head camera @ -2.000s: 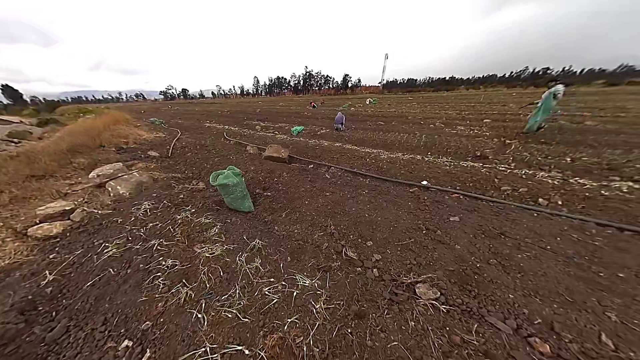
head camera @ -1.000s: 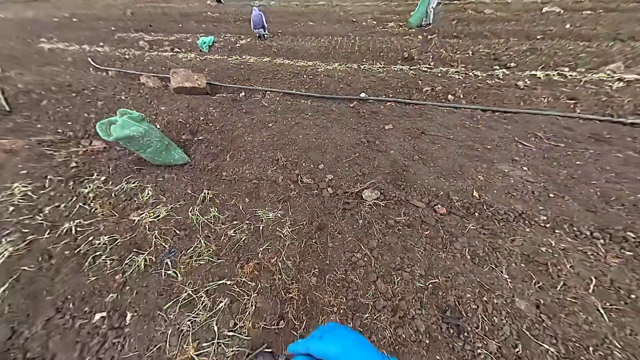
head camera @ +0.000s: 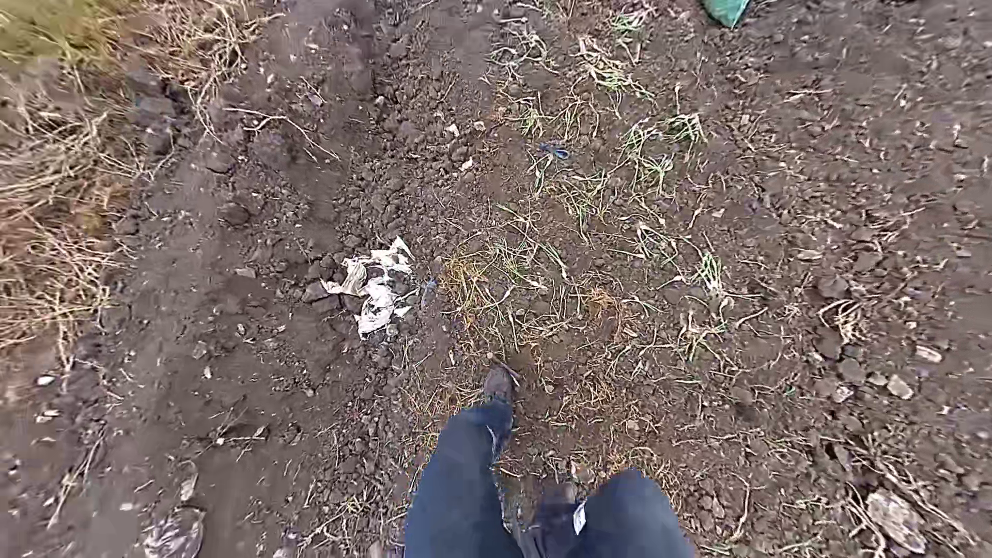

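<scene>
Neither of my hands shows in the head view now, so what they hold cannot be seen. My legs in dark blue trousers (head camera: pixel 465 480) come in from the bottom edge, with one dark, soil-coloured shoe (head camera: pixel 498 385) on the ground ahead. Uprooted green-and-pale plants (head camera: pixel 577 198) lie scattered over the brown soil in front of my feet. Crumpled whitish scraps (head camera: pixel 377 288) lie left of them. The tip of a green mesh sack (head camera: pixel 726 9) shows at the top edge. A small blue item (head camera: pixel 553 150) lies among the plants.
Dry straw-like grass (head camera: pixel 54 209) borders the soil on the left. A pale stone (head camera: pixel 896 521) sits at the lower right, with smaller stones above it. A crumpled, translucent piece of plastic (head camera: pixel 174 533) lies at the lower left. Clods and dry stems cover the uneven ground.
The view has swung steeply down to the ground at my feet. A blue-gloved hand at the bottom edge one second ago is out of view now.
</scene>
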